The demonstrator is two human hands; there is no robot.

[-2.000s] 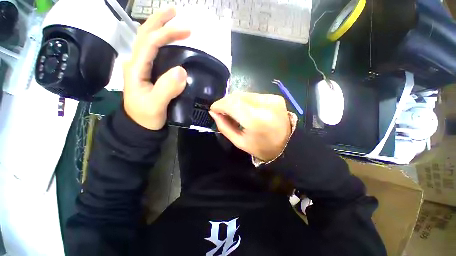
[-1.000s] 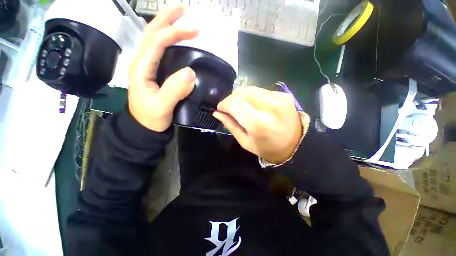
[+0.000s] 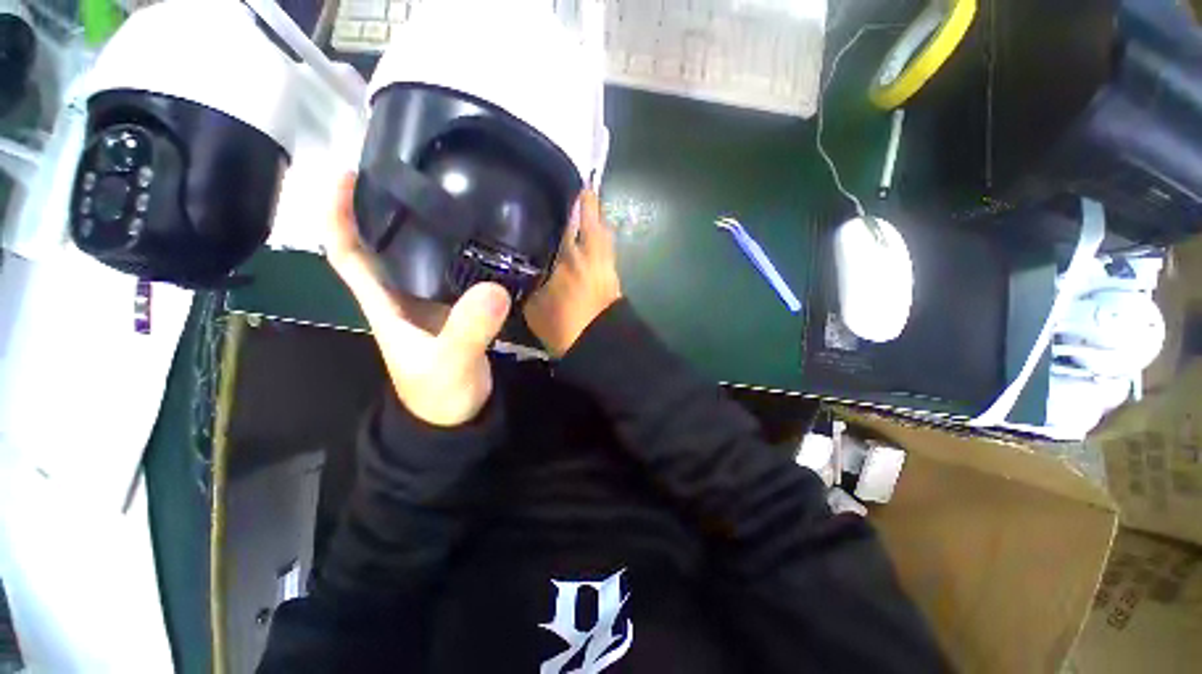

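Observation:
A PTZ dome camera [image 3: 468,184] with a white housing and glossy black ball head is in front of me at the bench edge, its slot and grille facing me. My left hand [image 3: 435,342] holds the ball head from below left, thumb by the grille. My right hand [image 3: 577,279] holds its lower right side, fingers partly hidden behind it. A second camera [image 3: 178,184] stands to the left with its lens and LEDs showing. A purple-pink piece [image 3: 143,306] sticks out below it.
Blue tweezers [image 3: 759,265] lie right of the camera, then a white mouse [image 3: 873,279] on a dark pad. A keyboard [image 3: 718,53] is behind. Yellow tape [image 3: 923,55] sits beside a black container [image 3: 1055,105]. An open cardboard box [image 3: 1002,527] is below right; white sheets [image 3: 79,435] lie left.
My right hand has left the slot area and now grips the camera's right side. My left hand has moved lower on the ball head. The held camera has shifted left and its slot side shows more.

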